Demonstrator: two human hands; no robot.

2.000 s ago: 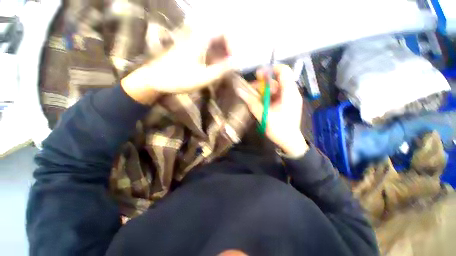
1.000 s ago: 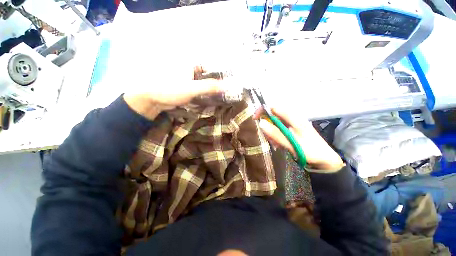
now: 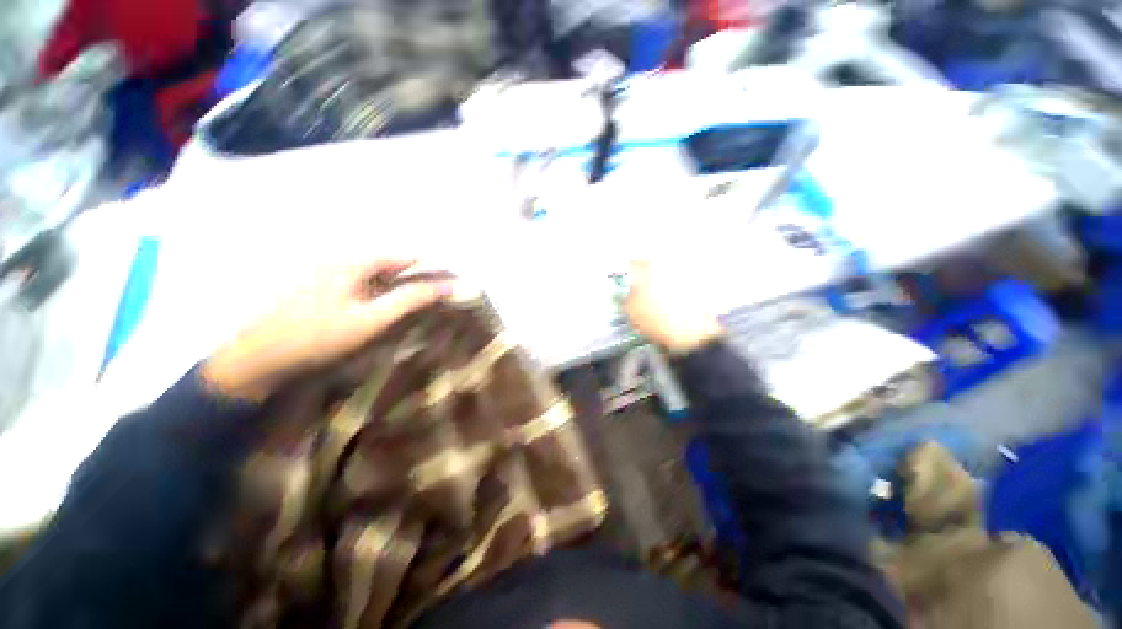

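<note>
Brown plaid fabric with cream checks (image 3: 431, 455) hangs from the table edge over the wearer's lap, blurred. My left hand (image 3: 332, 322) is on its upper end at the table's front edge, thumb and fingers closed on it. My right hand (image 3: 664, 307) is on the white table to the right, apart from the fabric, small and blurred. A faint greenish spot shows at its fingertips; whether it holds the scissors cannot be told.
The white sewing machine with blue trim and dark panel (image 3: 738, 148) stands ahead to the right. The white table (image 3: 308, 197) is overexposed. Below right are a pale folded stack (image 3: 849, 363), a blue basket (image 3: 990, 332) and khaki cloth (image 3: 984, 553). Dark mesh-like material (image 3: 357, 80) lies beyond the table.
The view has tilted up and blurred. My right hand has moved away from the fabric to the table at right; the open scissors no longer show clearly. My left hand has stayed on the fabric.
</note>
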